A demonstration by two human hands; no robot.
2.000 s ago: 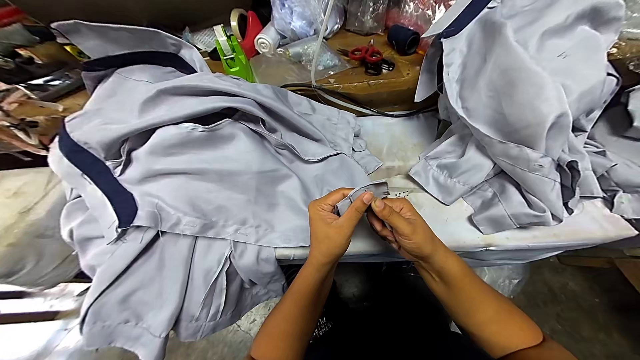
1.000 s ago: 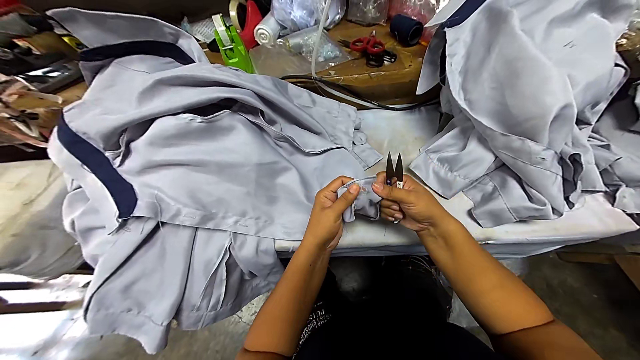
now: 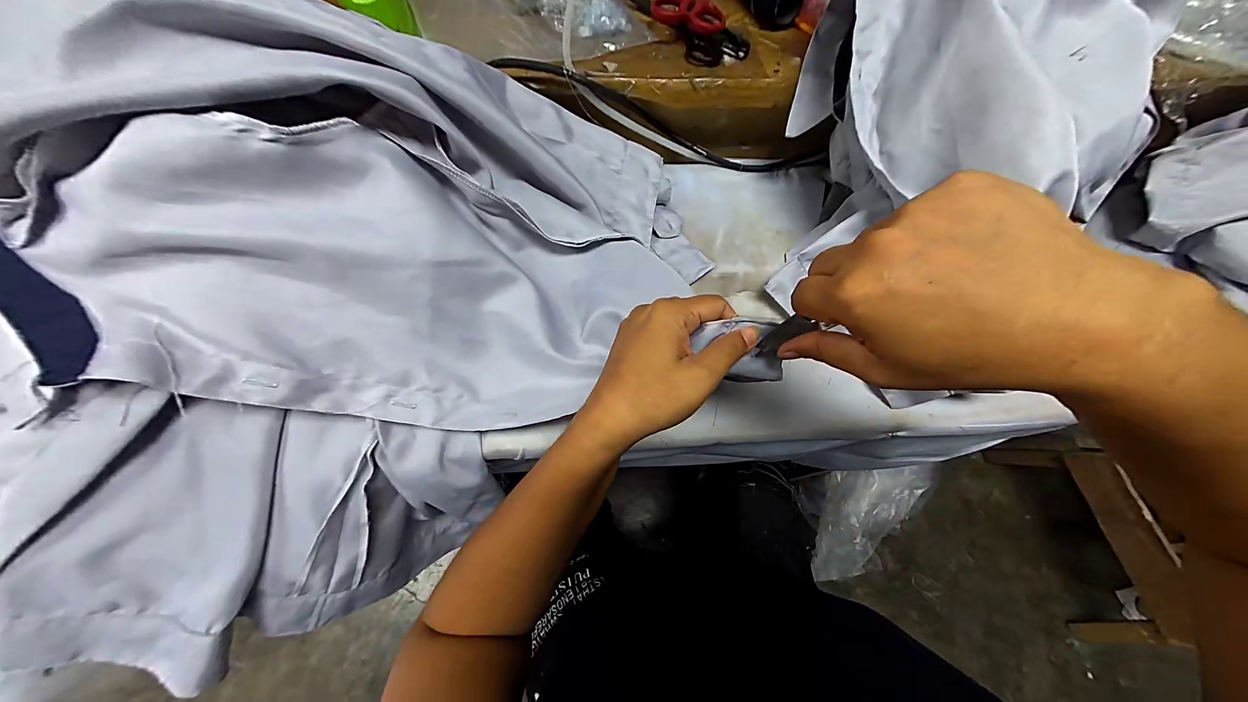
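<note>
A small piece of grey fabric (image 3: 751, 365) is pinched between the thumb and fingers of my left hand (image 3: 671, 363). My right hand (image 3: 936, 292) comes in from the right, gripping small thread snips (image 3: 788, 331) whose dark blades lie against that fabric; their handle is hidden by my fingers. A large grey garment (image 3: 341, 253) with a navy band (image 3: 44, 317) spreads over the left side and hangs past the front edge. Another grey garment (image 3: 975, 107) lies behind my right hand.
Beyond the white-covered board (image 3: 751, 210) is a wooden table (image 3: 780, 107) with red-handled scissors (image 3: 697, 29), a black cable (image 3: 624, 102) and part of a green tape dispenser (image 3: 385, 12). A clear plastic bag (image 3: 868, 517) hangs below the board's front edge.
My right hand has turned over, bringing the snips from pointing upward down to the fabric. The fabric remains in my left hand. The view has moved closer.
</note>
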